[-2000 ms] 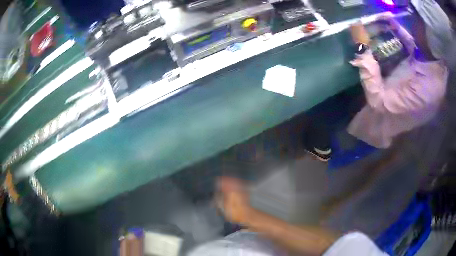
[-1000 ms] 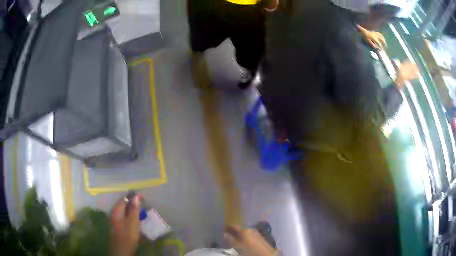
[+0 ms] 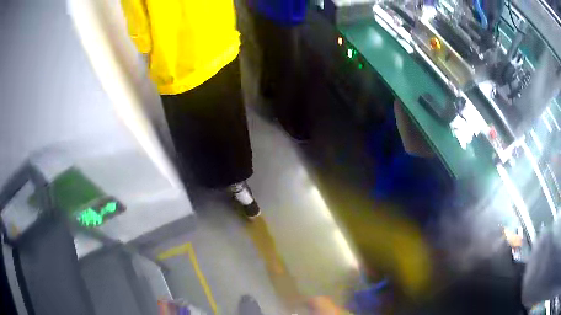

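Observation:
My left hand (image 3: 166,306) is a small blurred patch cut off by the bottom edge, left of centre, with a bit of blue or purple beside it. My right hand (image 3: 325,306) is also blurred and cut off by the bottom edge, right of centre. Whether either hand holds something cannot be told. Nearest in front is the grey floor (image 3: 286,206) with a brownish-yellow line (image 3: 269,251). A dark shoe tip (image 3: 249,304) shows at the bottom between my hands.
A person in a yellow top (image 3: 190,46) stands ahead; another in blue (image 3: 280,7) is behind. Grey equipment (image 3: 107,277) with a green display (image 3: 98,212) is at left. A green bench (image 3: 409,92) with machinery runs along the right. Blurred seated figures are at lower right.
The person in yellow appears much nearer. The grey equipment has shifted down in view, and the bench shows more at upper right. My hands are lower; the white badge has left view.

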